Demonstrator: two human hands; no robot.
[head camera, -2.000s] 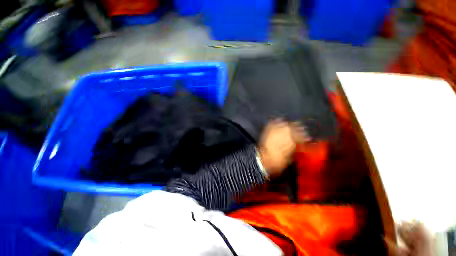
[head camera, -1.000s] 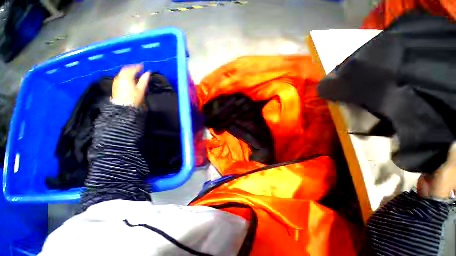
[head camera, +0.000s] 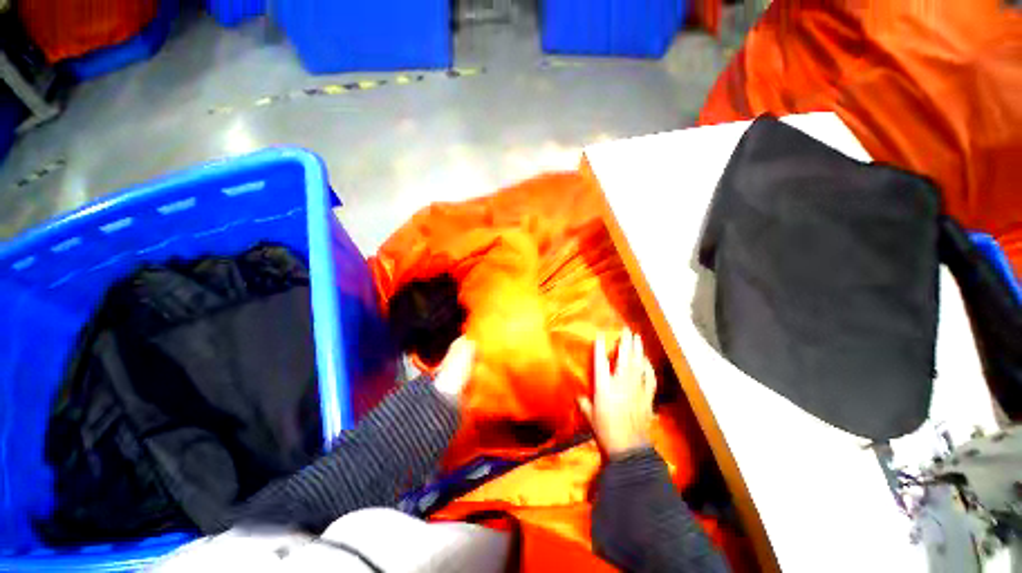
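My left hand (head camera: 455, 369) is on the left side of an orange fabric sack (head camera: 510, 280), beside its dark opening; its fingers are partly hidden. My right hand (head camera: 622, 392) lies on the sack's right side, near the table edge, with fingers apart and nothing in it. Black pieces (head camera: 426, 319) show inside the sack's opening. A black panel (head camera: 829, 274) with a smooth dark face lies on the white table (head camera: 639, 190). Orange cloth with black edging covers my lap.
A blue plastic crate (head camera: 317, 257) with black pieces (head camera: 213, 392) in it stands at the left. Metal machine parts (head camera: 975, 492) show at the lower right. Large orange bundles (head camera: 897, 78) are behind the table, and blue crates (head camera: 364, 34) stand on the far floor.
My left hand has left the blue crate and moved right to the sack. My right hand has let go of the black panel, which now lies on the table, and has moved left onto the sack.
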